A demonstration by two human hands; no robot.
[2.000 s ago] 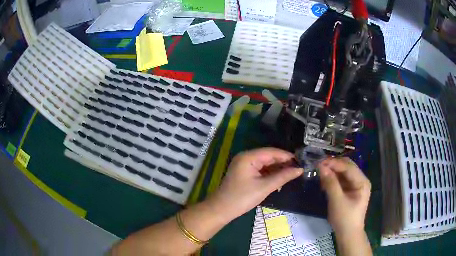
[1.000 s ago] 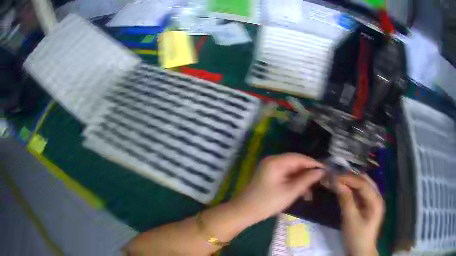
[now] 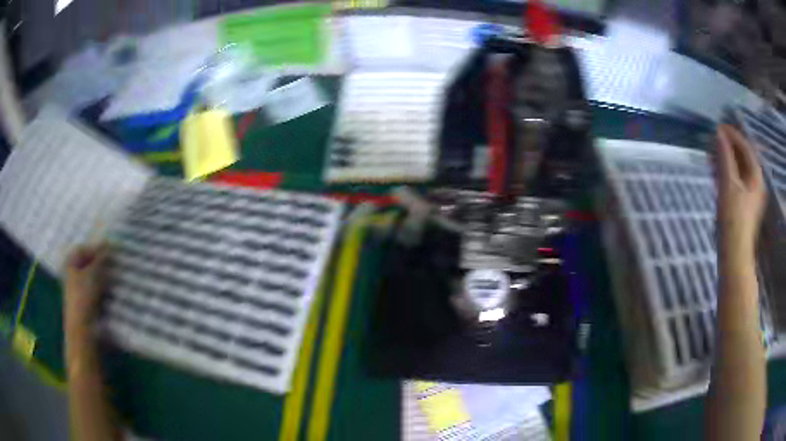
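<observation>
The frame is blurred. My left hand (image 3: 89,274) is at the left edge of the left parts tray (image 3: 215,280), which bears rows of dark parts; its fingertips are too blurred to show a hold. My right hand (image 3: 741,177) is raised at the far right, beside a tilted tray (image 3: 774,164) cut off by the picture's edge; whether it grips this tray is unclear. The black test fixture (image 3: 409,293) stands in the middle with no hand on it. A shiny round piece (image 3: 487,288) shows at its front, below the silver metalwork (image 3: 508,228).
A right tray stack (image 3: 668,232) stands right of the fixture. A back tray (image 3: 388,125) has a few dark parts at its left. An empty-looking tray (image 3: 65,177) leans behind the left tray. Printed sheets (image 3: 508,405) lie under the fixture's front. A yellow note (image 3: 207,144) lies behind the left tray.
Both hands have left the fixture's front and moved far apart, the left to the left tray's outer edge, the right to the far right. The view has shifted; the round piece is now uncovered.
</observation>
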